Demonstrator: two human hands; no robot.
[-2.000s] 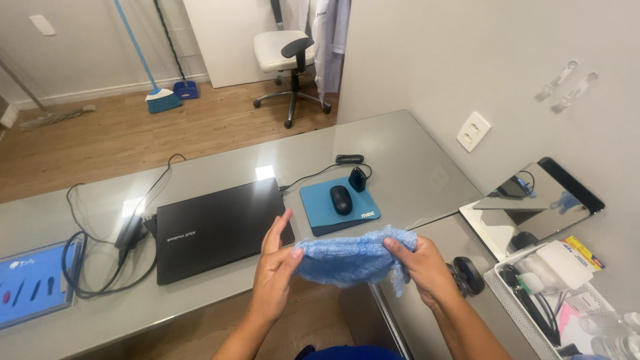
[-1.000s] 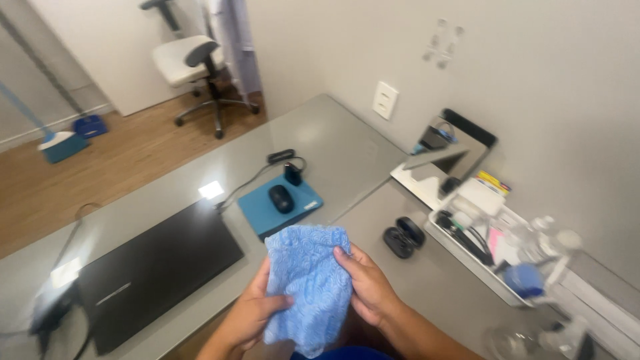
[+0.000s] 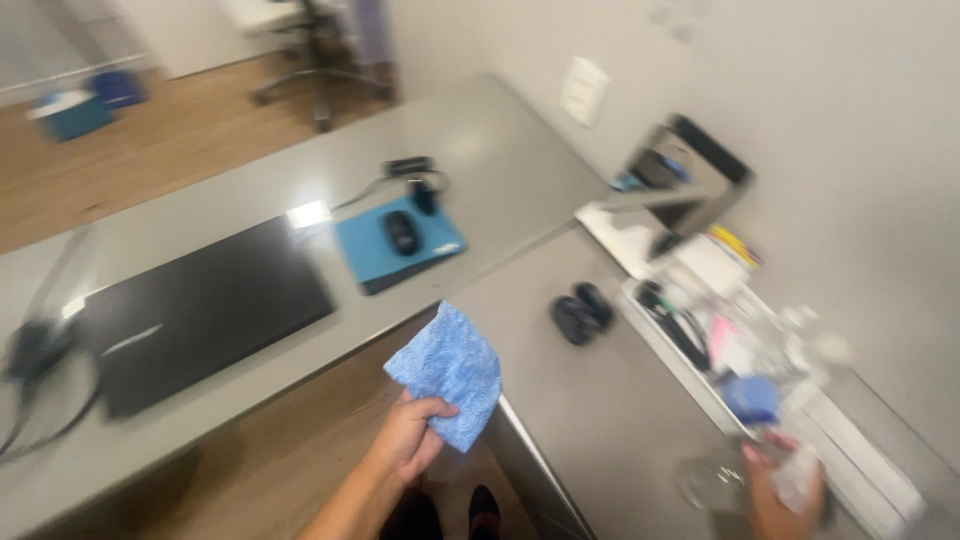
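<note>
My left hand (image 3: 412, 436) grips a folded light-blue cleaning cloth (image 3: 450, 375) by its lower edge, above the gap in front of the desk. At the lower right, my right hand (image 3: 784, 480) is closed around the whitish top of what looks like a clear plastic bottle (image 3: 709, 480); blur hides the exact grip. A shut black laptop (image 3: 206, 315) lies on the grey desk to the left. Right of it, a black mouse (image 3: 401, 232) rests on a blue mouse pad (image 3: 360, 251). A small black open case (image 3: 581, 313) sits on the side surface.
A white tray (image 3: 675, 360) with bottles, a blue-topped item (image 3: 752, 399) and other small things stands along the wall. Behind it is a tilted mirror or tablet (image 3: 682, 176). A black adapter (image 3: 37, 349) with cables lies left of the laptop. The drawer edge (image 3: 544, 465) runs below the side surface.
My right hand has let go of the blue cloth and moved right, to the bottle. My left hand alone now holds the cloth, which both hands held before.
</note>
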